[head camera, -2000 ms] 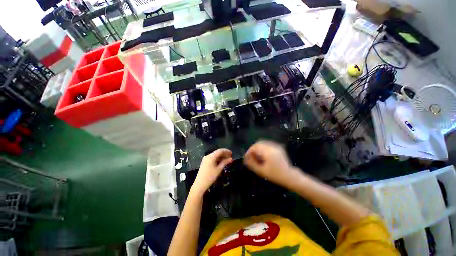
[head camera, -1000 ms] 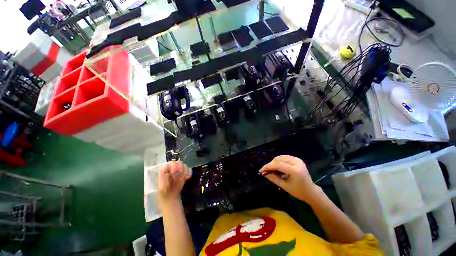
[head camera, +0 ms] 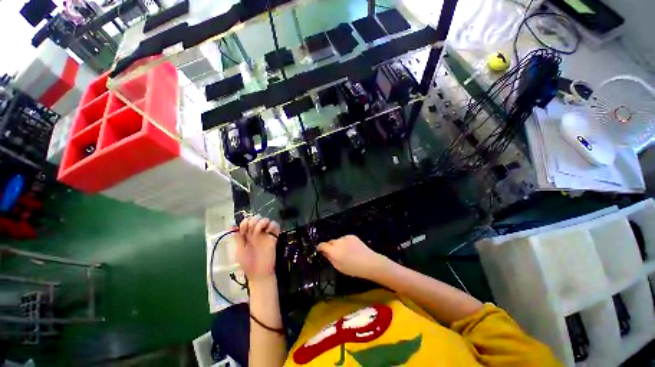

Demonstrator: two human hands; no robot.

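Observation:
My left hand (head camera: 258, 247) is at the left end of the dark bench, fingers curled around a thin dark cable (head camera: 215, 251) that loops out to the left over the white tray. My right hand (head camera: 341, 254) is at the middle of the near bench, fingers pinched at a cluster of small connectors (head camera: 302, 252) with bright and yellowish tips. What the right fingertips hold is too small and dark to tell. A thin dark lead runs from the rack down toward the cluster. Black camcorders (head camera: 273, 175) stand on the rack's lower level.
The clear-shelved rack (head camera: 323, 75) with black foam pads rises beyond the hands. A red divided foam tray (head camera: 126, 129) tops a white stack at left. White foam trays (head camera: 571, 265) stand at right. Tangled black leads (head camera: 535, 79), papers (head camera: 567, 168) and a white fan (head camera: 621, 115) lie at right rear.
My right hand has moved left to the connector cluster. My left hand has shifted slightly right, and a cable loop now shows beside it. The view has shifted slightly.

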